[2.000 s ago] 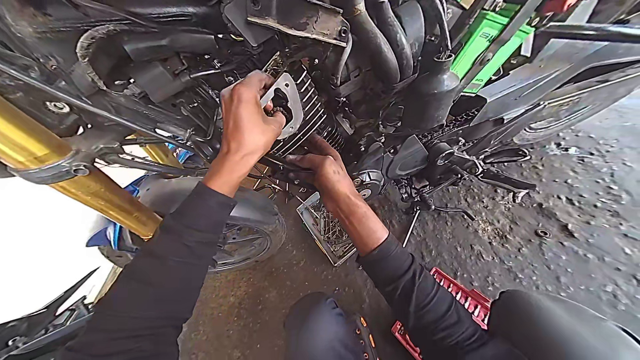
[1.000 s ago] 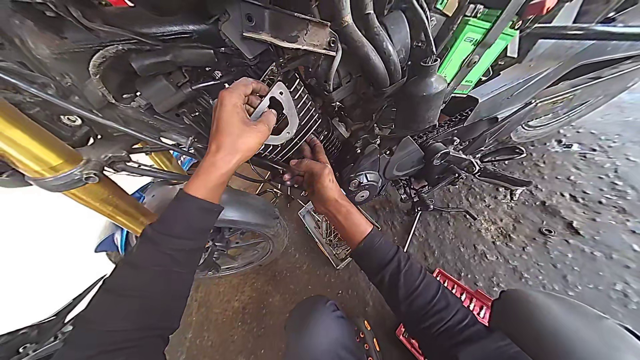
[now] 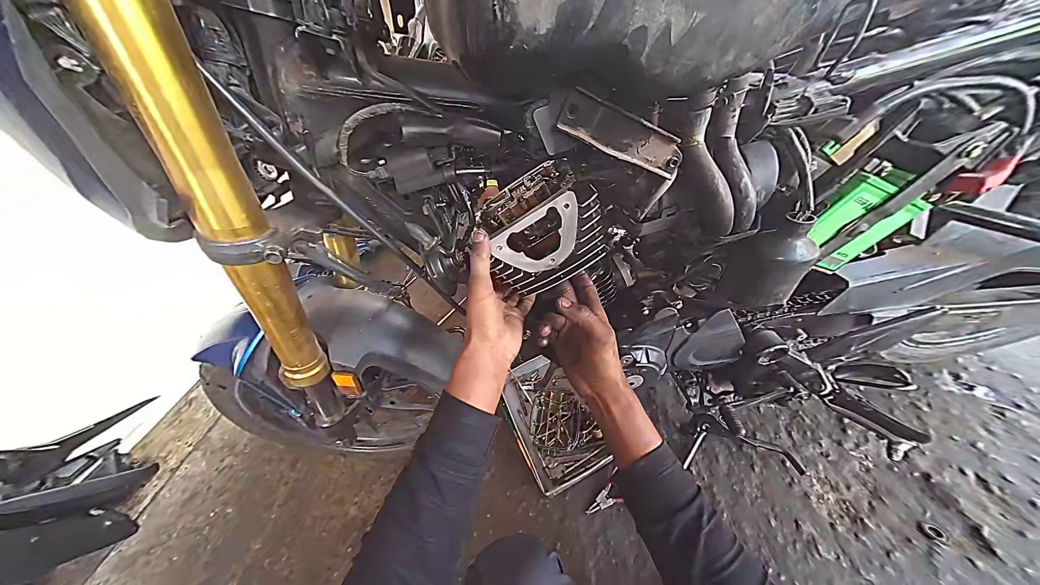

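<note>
A finned motorcycle cylinder head (image 3: 548, 240) shows at the engine's front, tilted, with valve-train parts uncovered along its upper edge and a pale flat face around a dark opening. My left hand (image 3: 491, 313) grips its lower left corner, thumb on the near side and fingers beneath. Just under the lower fins is my right hand (image 3: 581, 325), fingers curled upward near the edge; whether they touch or hold something is hidden. Behind and below the head, the cylinder is mostly out of sight.
The gold fork tube (image 3: 219, 187) and front wheel (image 3: 317, 398) stand at left. Exhaust pipes (image 3: 715, 171) run at upper right. Below my hands, a metal tray (image 3: 561, 439) holds small parts, with pliers (image 3: 602, 499) beside it. A side stand (image 3: 772, 451) juts out at right.
My left hand has moved from the upper part of the head's pale face to its lower left corner. My right hand stays beneath. The view has shifted, showing more of the fork and wheel.
</note>
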